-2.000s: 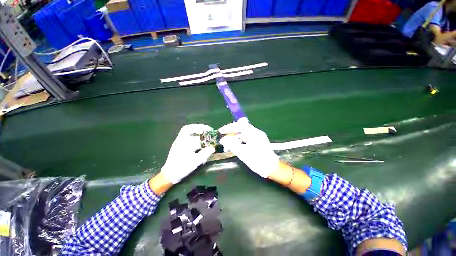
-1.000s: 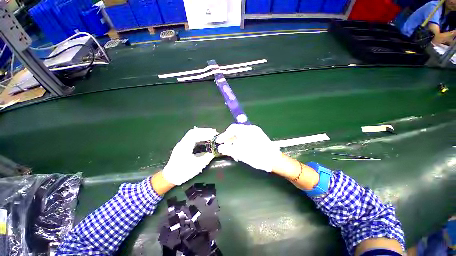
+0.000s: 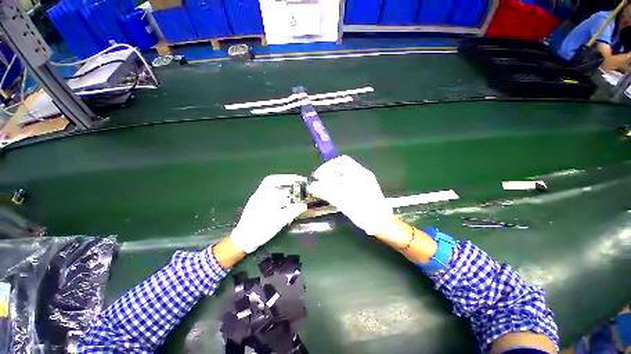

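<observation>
A small circuit board assembly (image 3: 298,193) sits between my two white-gloved hands, mostly hidden by the fingers. My left hand (image 3: 269,212) grips it from the left. My right hand (image 3: 351,196) has its fingertips bunched at the board's right side; whether they hold the board or a small piece is hidden. A loose pile of flat black pieces (image 3: 267,305), some with pale patches, lies on the green surface below my hands. A long white strip (image 3: 423,200) runs out to the right from behind my right hand.
A purple strip (image 3: 319,133) runs away from my hands, crossed by cream strips (image 3: 271,105). Tweezers (image 3: 495,225) and a short cream piece (image 3: 522,185) lie right. A plastic bag (image 3: 77,283) is at left. Small units (image 3: 19,197) lie at both belt edges. A black tray (image 3: 524,66) and a person are far right.
The board has turned in my fingers; the black face seen at my left fingertips is now out of view. The unit on the belt at right has moved right, and another has appeared at the left.
</observation>
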